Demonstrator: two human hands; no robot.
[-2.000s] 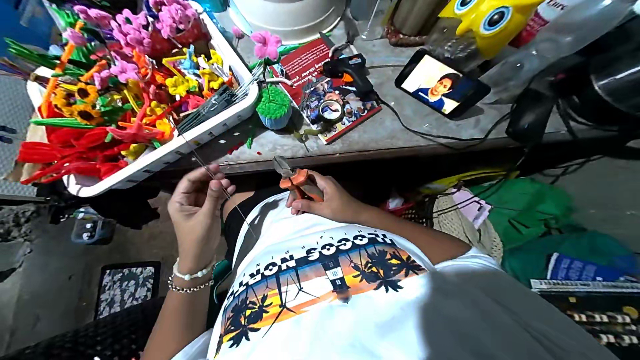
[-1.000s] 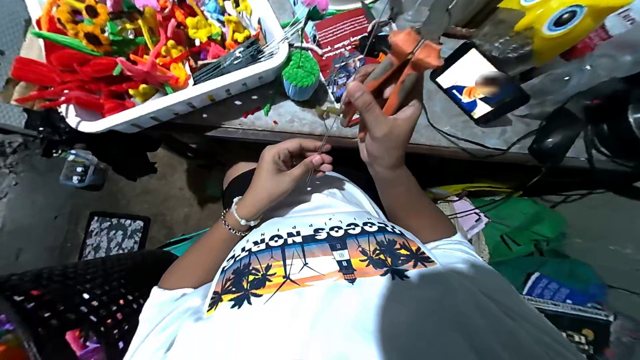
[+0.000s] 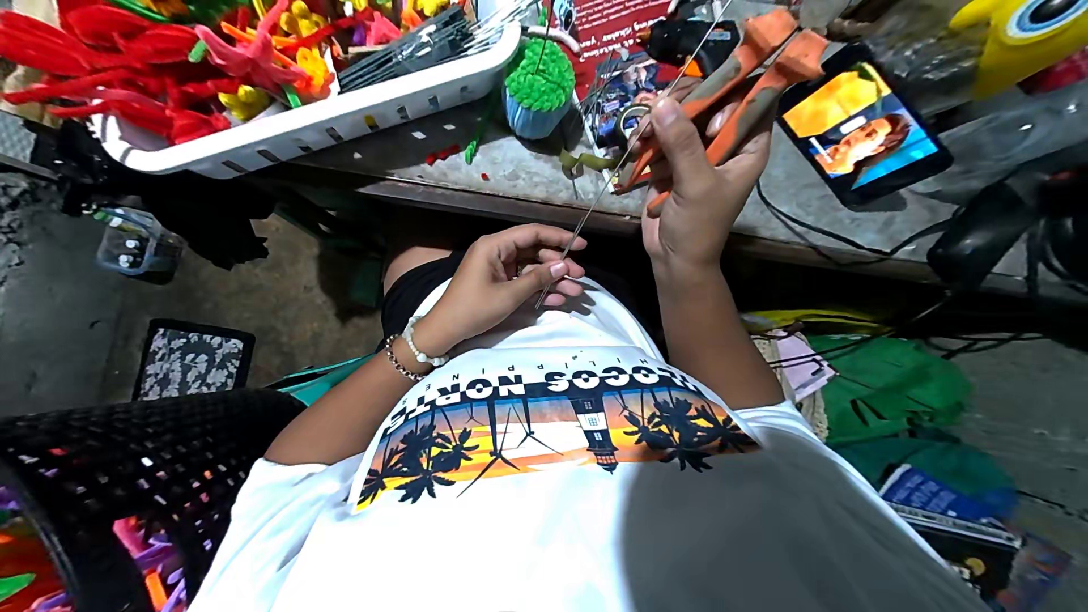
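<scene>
Above my lap, my left hand (image 3: pixel 518 276) pinches the lower part of a thin metal wire (image 3: pixel 586 217) between thumb and fingers. The wire slants up and right to my right hand (image 3: pixel 705 170), whose thumb and fingers hold it higher up. That same hand also grips pliers with orange handles (image 3: pixel 748 81); the handles point up and right, and the jaws cannot be made out. Just left of the right hand, a green-topped pot of blue craft material (image 3: pixel 537 89) stands on the table.
A white plastic basket (image 3: pixel 340 119) holds colourful fuzzy-stem flowers and dark wires (image 3: pixel 408 51). A lit phone (image 3: pixel 863 127), a black glue gun (image 3: pixel 693 42), a roll of tape (image 3: pixel 631 119) and black cables (image 3: pixel 816 238) lie on the grey table (image 3: pixel 595 200). A black woven basket (image 3: pixel 144 476) stands lower left.
My right hand has risen from my lap towards the table with the pliers. My left hand has moved right, nearer to it. The phone's picture has changed. The view has shifted.
</scene>
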